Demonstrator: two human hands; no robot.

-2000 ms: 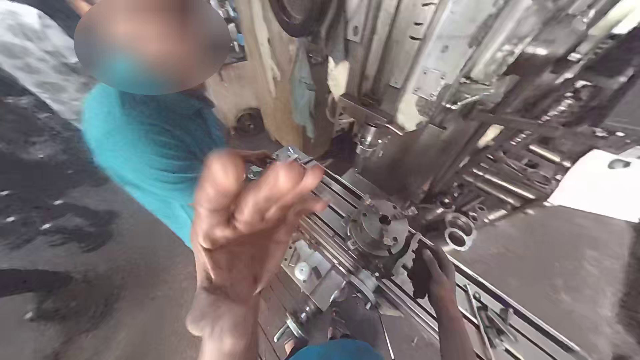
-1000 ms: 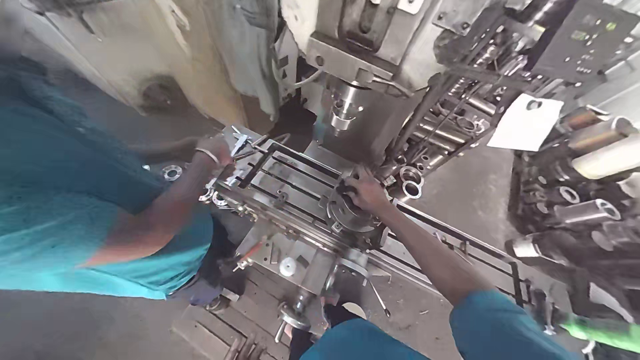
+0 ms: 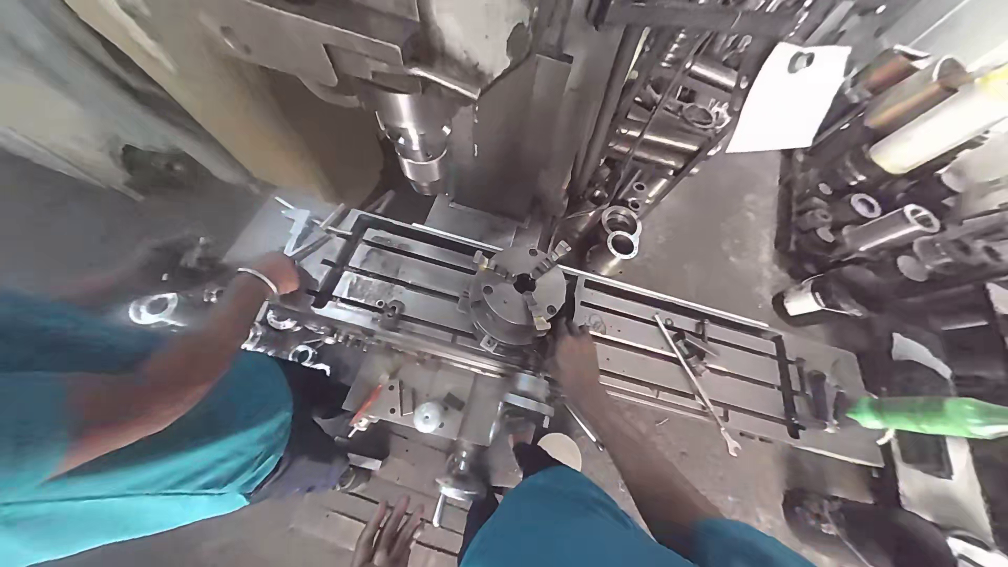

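Observation:
A three-jaw chuck (image 3: 516,299) sits flat on the slotted table of a milling machine (image 3: 417,291), with the machine's spindle (image 3: 417,146) above and behind it. My right hand (image 3: 575,358) is at the chuck's right front side, its fingers near the rim; whether they grip anything is hidden. Low in the view, my left hand (image 3: 388,535) is partly in frame, fingers spread and holding nothing. An open-ended wrench (image 3: 697,386) lies across the table to the right of my right hand. A handwheel (image 3: 461,480) stands between my hands.
At the left, a co-worker's hand (image 3: 279,273) rests near the table's left end, by a caliper (image 3: 295,224). Metal rings (image 3: 622,244) stand behind the table. A green bottle (image 3: 929,415) is at the right end, with a rack of metal cylinders (image 3: 890,228) beyond.
My right hand has moved from the chuck's top to its right front side. My left hand, raised in front two seconds ago, is now low at the bottom edge. The view has shifted.

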